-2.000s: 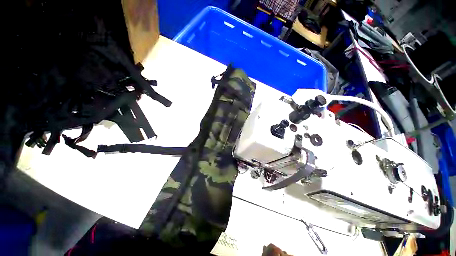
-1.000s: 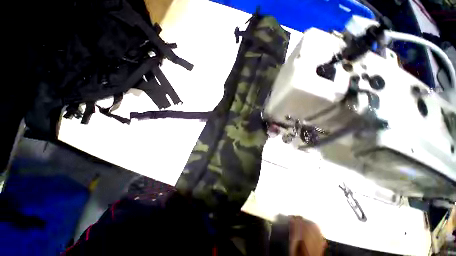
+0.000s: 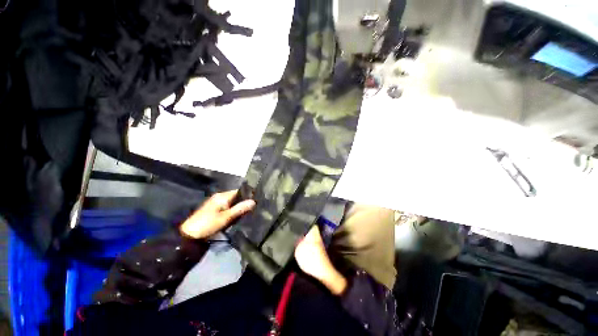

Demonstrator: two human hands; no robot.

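Observation:
The camouflage panel (image 3: 318, 141) lies over the white table and hangs over its front edge toward my lap. Its far part runs beside the needle area of the sewing machine (image 3: 452, 72). My left hand (image 3: 216, 215) holds the panel's left edge, just below the table edge. My right hand (image 3: 318, 257) is at the panel's lower right edge, its fingers partly hidden by the fabric. A black webbing strap (image 3: 239, 94) sticks out left from the panel.
A tangled black strap pile (image 3: 157, 59) covers the table's left end. Thread snips (image 3: 513, 172) lie on the table at right. A blue bin (image 3: 108, 249) stands at lower left. A lit control screen (image 3: 565, 59) shows at upper right.
The view has tilted down and turned. Both hands have come into clear view at the panel's lower end. The back blue bin has left the picture.

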